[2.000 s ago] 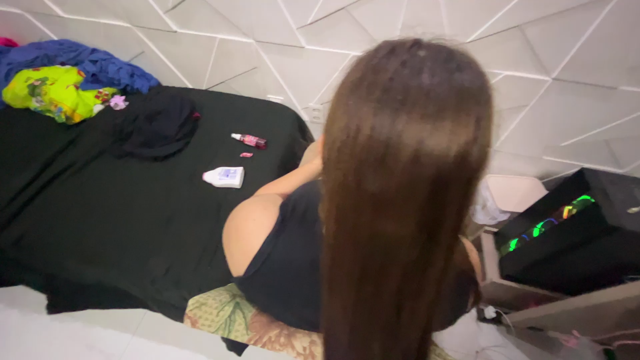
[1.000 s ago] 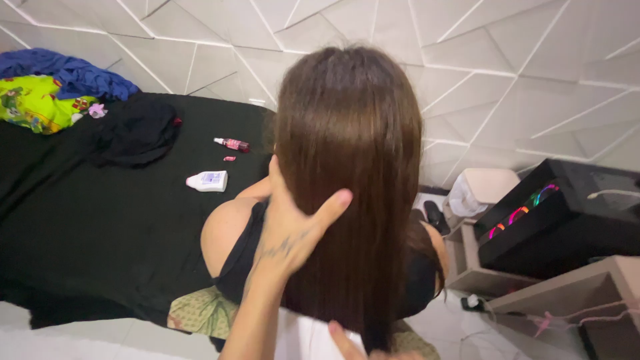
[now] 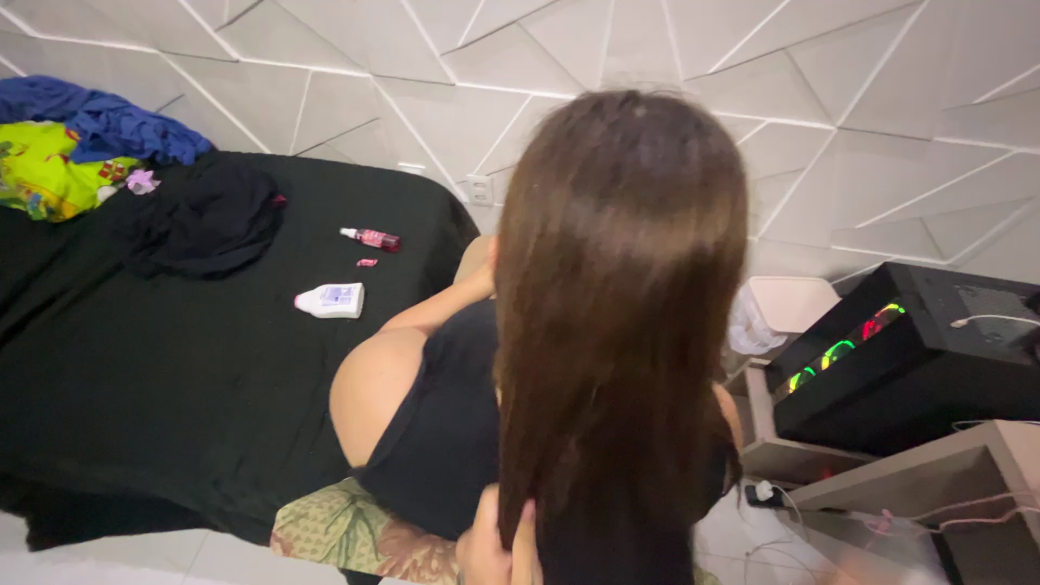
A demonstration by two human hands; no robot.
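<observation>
A person with long, straight brown hair (image 3: 621,325) sits with their back to me in a black sleeveless top (image 3: 447,422). Low in the view, my left hand (image 3: 496,544) is closed around the lower left edge of the hair. A blurred patch of skin at the bottom right edge seems to be my right hand (image 3: 861,569); its fingers and anything in it cannot be made out. On the black bed cover (image 3: 203,390) to the left lie a white bottle (image 3: 331,301), a small pink item (image 3: 367,262) and a pink spray bottle (image 3: 374,239).
Blue cloth (image 3: 106,122), bright yellow-green cloth (image 3: 57,171) and black cloth (image 3: 203,219) lie at the bed's far left. At right are a computer case (image 3: 902,366) with lit fans, a lidded bin (image 3: 788,301), grey furniture (image 3: 910,479) and loose cables. A patterned wall stands behind.
One second ago my left hand was spread against the upper left side of the hair; now it is lower and holds the hair. The other hand has moved from bottom centre to the right edge.
</observation>
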